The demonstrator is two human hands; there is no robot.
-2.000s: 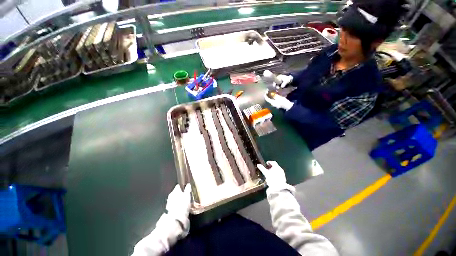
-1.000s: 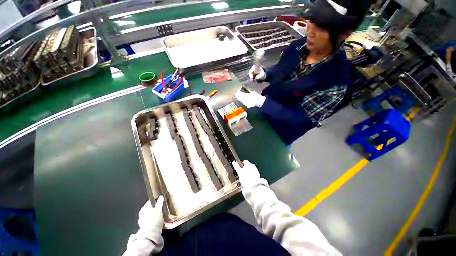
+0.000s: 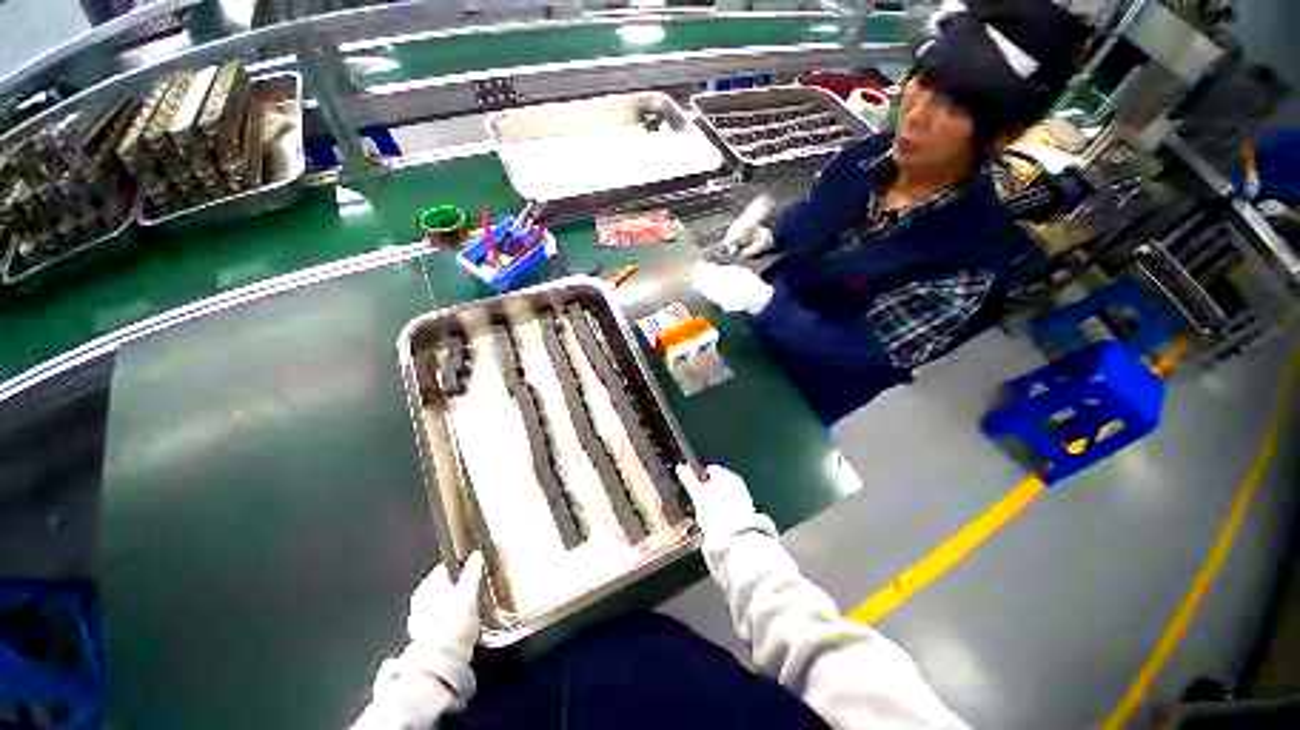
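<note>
A shiny steel tray (image 3: pixel 425 428) with a pale lining lies at the near edge of the green bench, in front of me. It holds long rows of dark ferrite-core transformers (image 3: pixel 542 442) and a short row at its far left corner. My left hand (image 3: pixel 448 610), in a white glove, grips the tray's near left side. My right hand (image 3: pixel 716 499), also in a white glove, grips its near right side. A small dark reddish tip shows at the right fingers. The fingers under the rim are hidden.
A coworker (image 3: pixel 870 271) sits at the right, hands over the bench. An orange-and-white box (image 3: pixel 684 338), blue tool box (image 3: pixel 505 254) and green round container (image 3: pixel 444 221) lie beyond the tray. More steel trays (image 3: pixel 606 178) stand behind. A blue stool (image 3: pixel 1079 407) is on the floor.
The view has swung, shifting the whole scene. Both hands keep their grip on the tray, with no clear movement of it on the bench. The coworker's hands have moved, and the face has turned this way.
</note>
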